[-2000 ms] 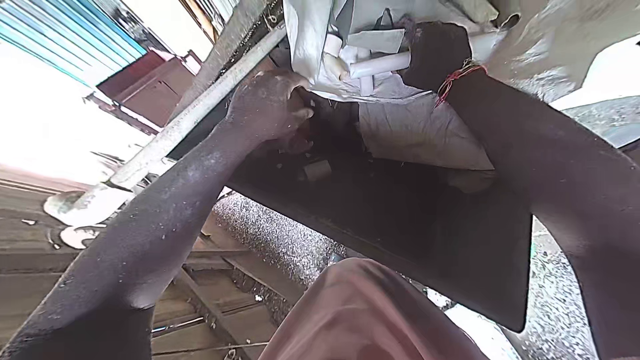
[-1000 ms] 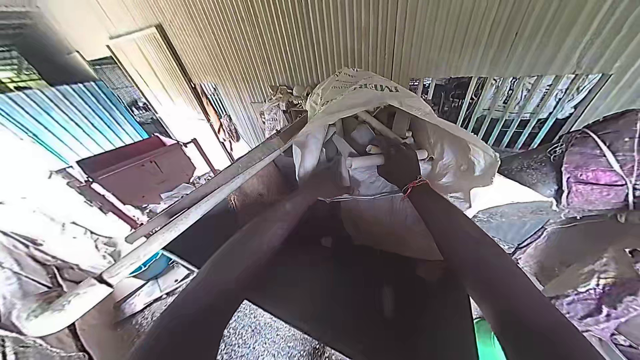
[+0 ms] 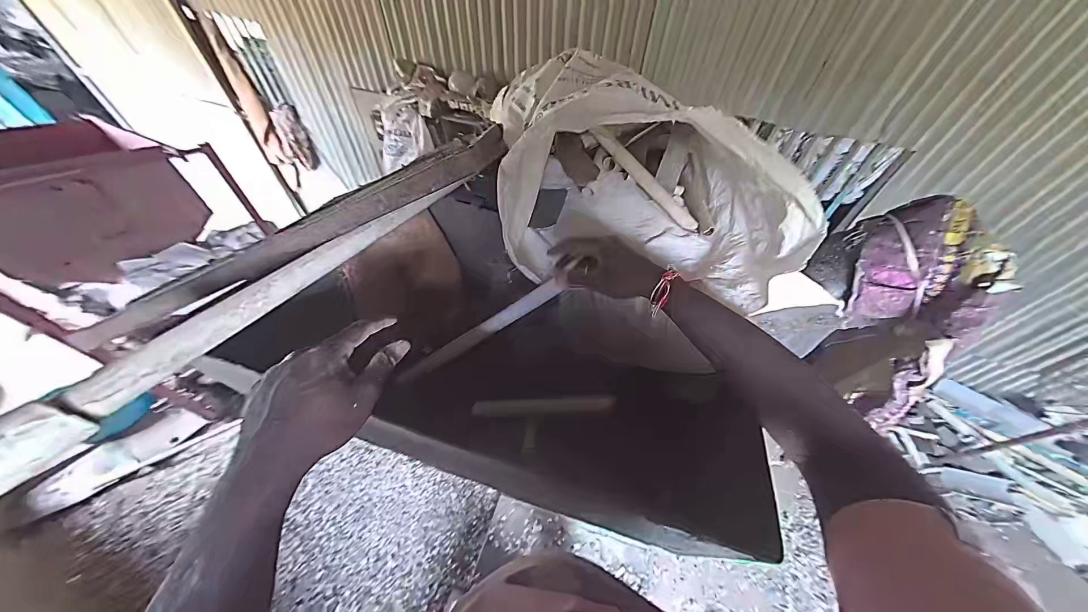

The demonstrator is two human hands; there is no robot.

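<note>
My right hand (image 3: 608, 265), with a red thread at the wrist, grips the upper end of a long pale pipe or strip (image 3: 501, 321) that slants down over the dark tabletop (image 3: 663, 450). My left hand (image 3: 340, 382) is by the table's left side with its thumb and fingers apart, holding nothing, near the pipe's lower end. Another pale pipe piece (image 3: 544, 406) lies on the dark surface. Behind my right hand a white woven sack (image 3: 765, 212) gapes toward me, with several pale pipe pieces (image 3: 650, 183) inside its mouth.
A long wooden beam (image 3: 255, 293) runs diagonally along the left. Beyond it stands a reddish metal bin (image 3: 93, 204). A purple bundle (image 3: 909, 263) and a heap of scrap pieces (image 3: 986, 450) lie at the right. A corrugated metal wall (image 3: 765, 59) rises behind the sack.
A second ago my right hand was at pipe pieces in the sack's mouth; now it is below the mouth with a long piece. My left hand has moved away from the sack. The view has shifted.
</note>
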